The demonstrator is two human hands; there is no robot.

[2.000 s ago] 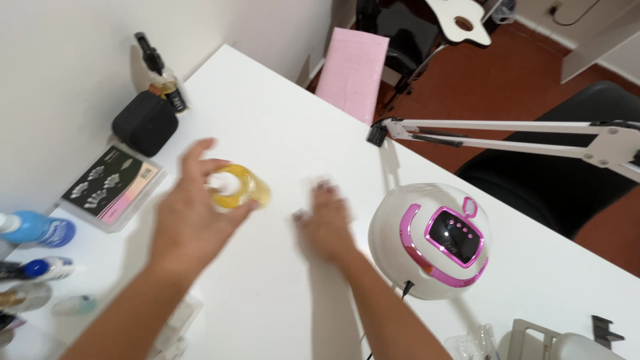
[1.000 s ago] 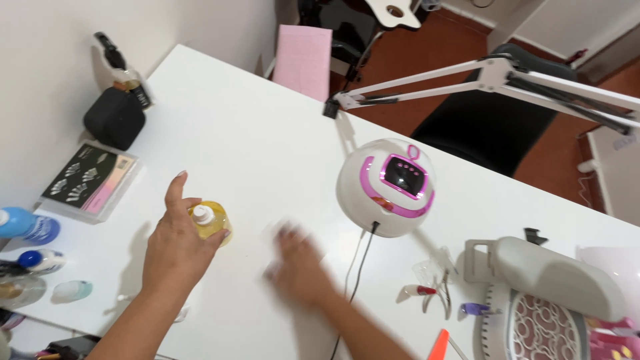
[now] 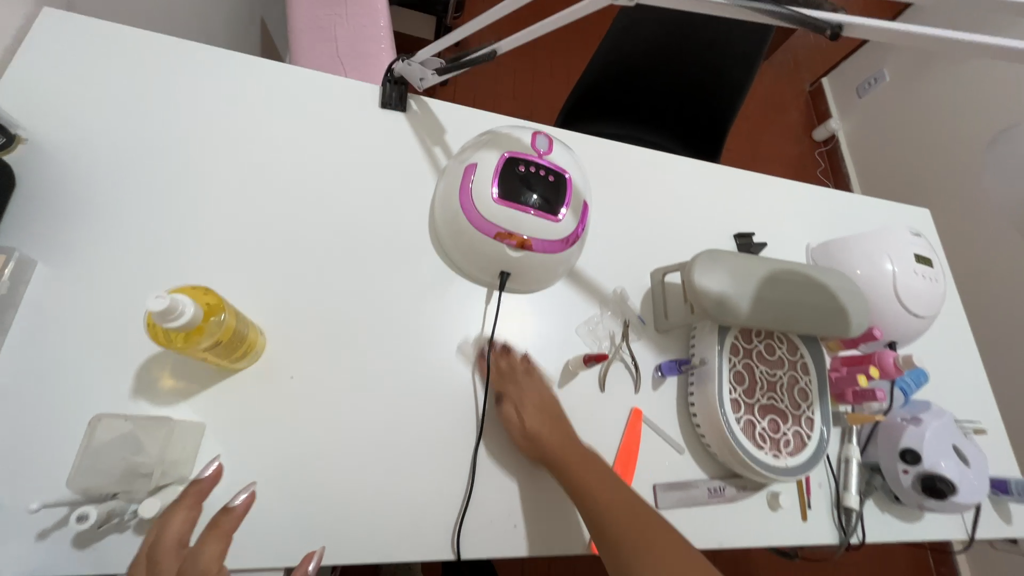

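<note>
My left hand [image 3: 196,528] is at the bottom left with fingers spread, holding nothing, close to a translucent plastic box [image 3: 136,454] and small white items [image 3: 96,514]. Above it stands a bottle of yellow liquid [image 3: 206,328] with a white top. My right hand [image 3: 520,396] lies low over the white table beside a black cable [image 3: 480,432]; something pale and blurred shows at its fingertips, and whether it grips this is unclear. The cable runs up to a white domed nail lamp [image 3: 512,210] with pink trim.
Right of my right hand lie cuticle nippers [image 3: 622,360], a small red-and-white bottle [image 3: 588,362], an orange nail file [image 3: 629,444] and a nail dust collector [image 3: 772,400]. A grey armrest [image 3: 776,294], a nail drill unit [image 3: 928,456] and a second lamp [image 3: 884,276] stand farther right.
My left hand has let go of the yellow bottle, which now stands on the table, and has moved nearer my body. My right hand has moved right, toward the cable. The view has shifted right.
</note>
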